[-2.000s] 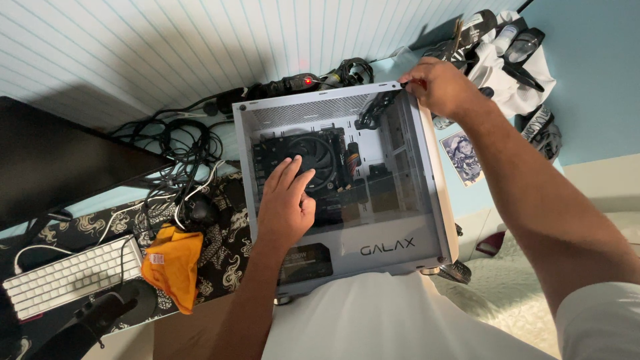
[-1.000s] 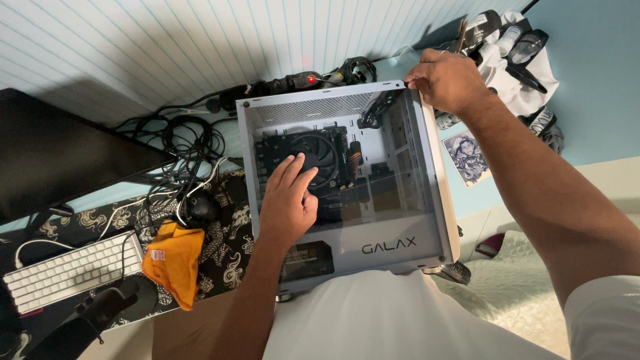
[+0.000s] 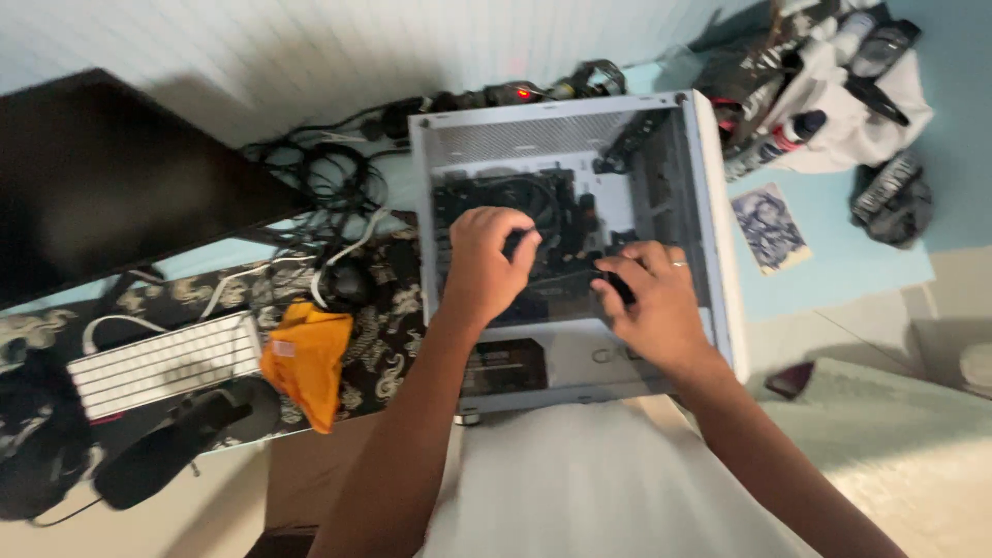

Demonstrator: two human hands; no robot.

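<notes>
A white Galax computer case lies with its transparent side panel facing up. Through the panel show a dark round fan, a motherboard and a power supply. My left hand is over the panel's left half, fingers curled and thumb near the index finger. My right hand is over the lower right part, thumb and fingers bent towards each other, with a ring on one finger. Something small and dark may be at the right fingertips. Blur hides whether either hand holds anything or touches the panel.
Left of the case are a monitor, tangled black cables, a white keyboard, a black mouse and an orange cloth. A power strip lies behind it. A picture card and piled items are at right.
My right hand has left the case's upper right corner and come down over the panel. My left hand, earlier spread flat over the fan, is now curled. The view has shifted.
</notes>
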